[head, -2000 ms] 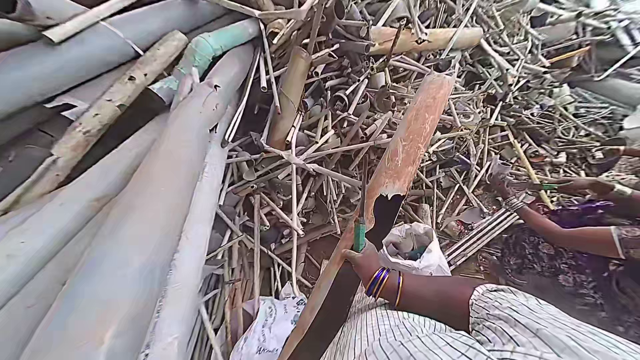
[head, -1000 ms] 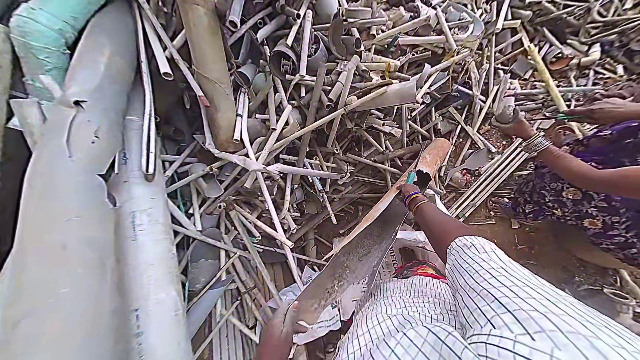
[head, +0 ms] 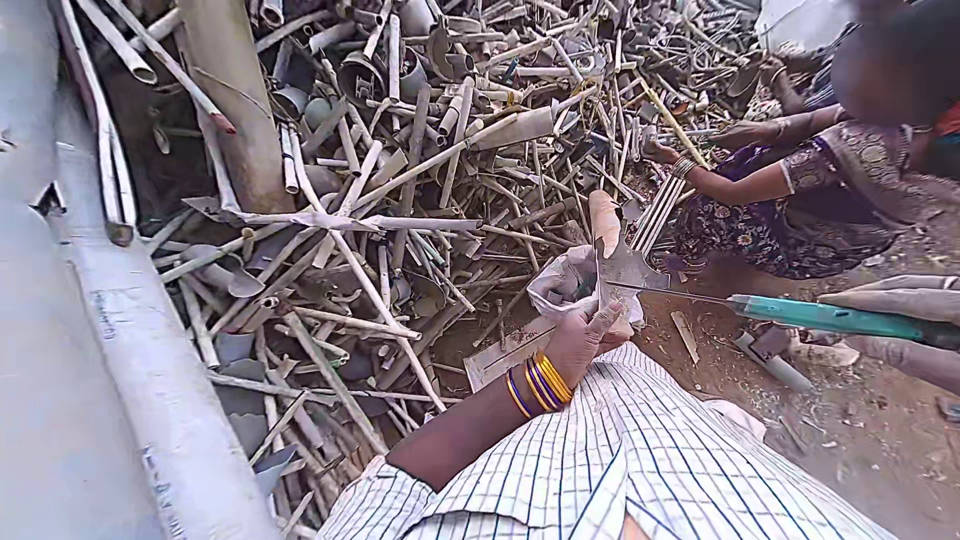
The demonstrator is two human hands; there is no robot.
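Observation:
My left hand (head: 581, 349), with yellow and purple bangles at the wrist, grips the lower part of a jagged, split piece of plastic pipe (head: 626, 274) near my lap. At the right edge my right hand (head: 900, 322), partly out of view and pale at the fingers, holds a hand tool by its teal handle (head: 832, 313). The tool's thin blade points left, and its tip lies at the pipe piece; whether it is a knife or a saw I cannot tell. An open white sack (head: 559, 289) stands just behind and left of the pipe piece.
Large grey pipes (head: 112, 315) lie along the left. A heap of broken pipes and fittings (head: 450, 135) fills the middle and back. At the right another person (head: 795, 202) in patterned purple cloth reaches to the heap. Pipe scraps (head: 776, 364) lie on the ground.
Earlier a long split pipe stretched across my lap; now a short jagged piece is in my left hand. The teal-handled tool has moved to the right. The view has shifted.

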